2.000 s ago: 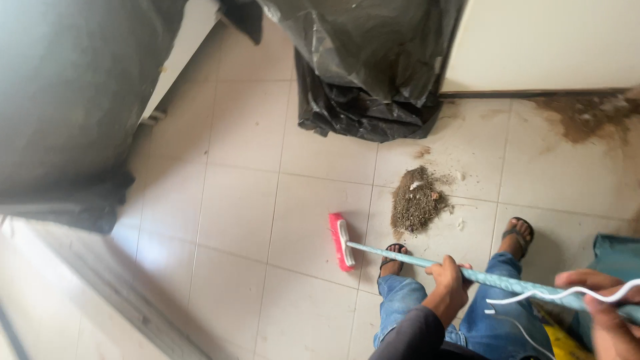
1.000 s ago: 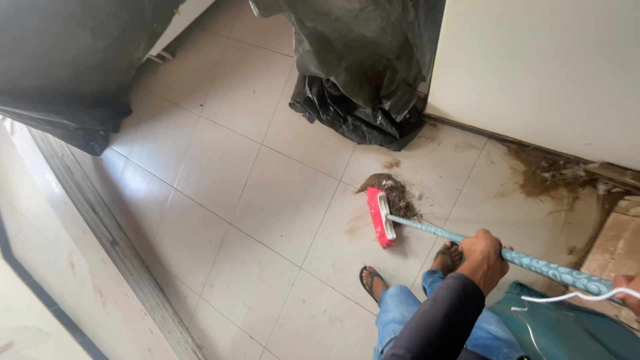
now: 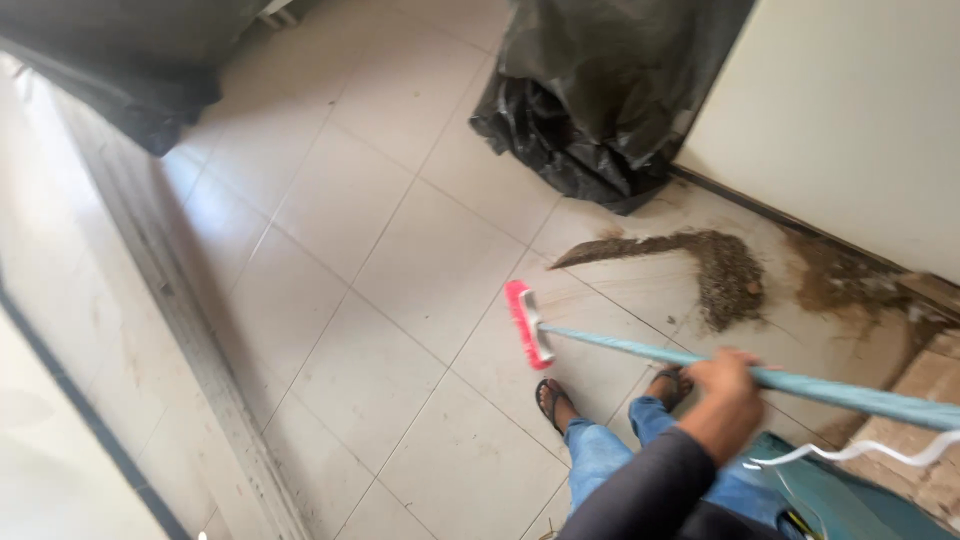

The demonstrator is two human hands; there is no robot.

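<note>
My left hand is closed around the light blue handle of a push broom, with a dark sleeve along the forearm. The broom head, with pink bristles and a white block, is on the tiled floor just beyond my sandaled feet. Beyond and to the right of the head, a heap of brown dirt lies on the tiles, with a band of dirt running left from its top. Faint smears mark the tiles between the band and the broom head. My right hand is out of view; the handle runs off the right edge.
Black plastic sheeting hangs to the floor beside a cream panel. More dark sheeting is at upper left, above a worn rail. A wet brown stain, brownish slabs and a teal object are at right.
The broom head went to the dirt heap, then back toward the left, off it. The compact heap is now spread into a curved shape. My right hand, seen earlier at the right edge, has left the view.
</note>
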